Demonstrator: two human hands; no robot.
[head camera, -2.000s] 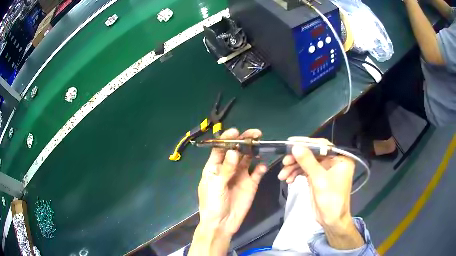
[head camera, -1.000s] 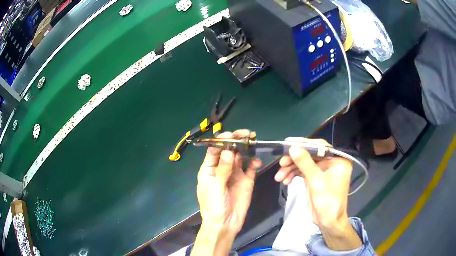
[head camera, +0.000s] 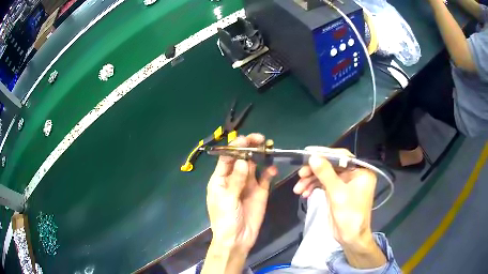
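Observation:
The soldering iron (head camera: 289, 157) lies level across both hands, its coppery front pointing left and its pale cable curving off to the right. My left hand (head camera: 238, 187) grips the metal front with thumb and fingers, near a small brass knob. My right hand (head camera: 342, 192) holds the dark grip at the rear. My fingers hide part of the front. The pliers (head camera: 213, 140) with yellow-and-black handles lie on the bench just behind the iron's front end, jaws apart.
The solder feeder box (head camera: 340, 56) stands at the back right, with the iron stand (head camera: 242, 40) left of it and a clear plastic bag (head camera: 393, 35) right of it. White parts (head camera: 106, 72) ride the green belt. Green pieces (head camera: 47, 233) and a cardboard tray (head camera: 22, 243) lie left. A person (head camera: 471, 75) sits right.
My left hand has shifted slightly left along the iron's front, and the brass knob now shows. White parts on the belt have moved up and right. The person at right has shifted posture.

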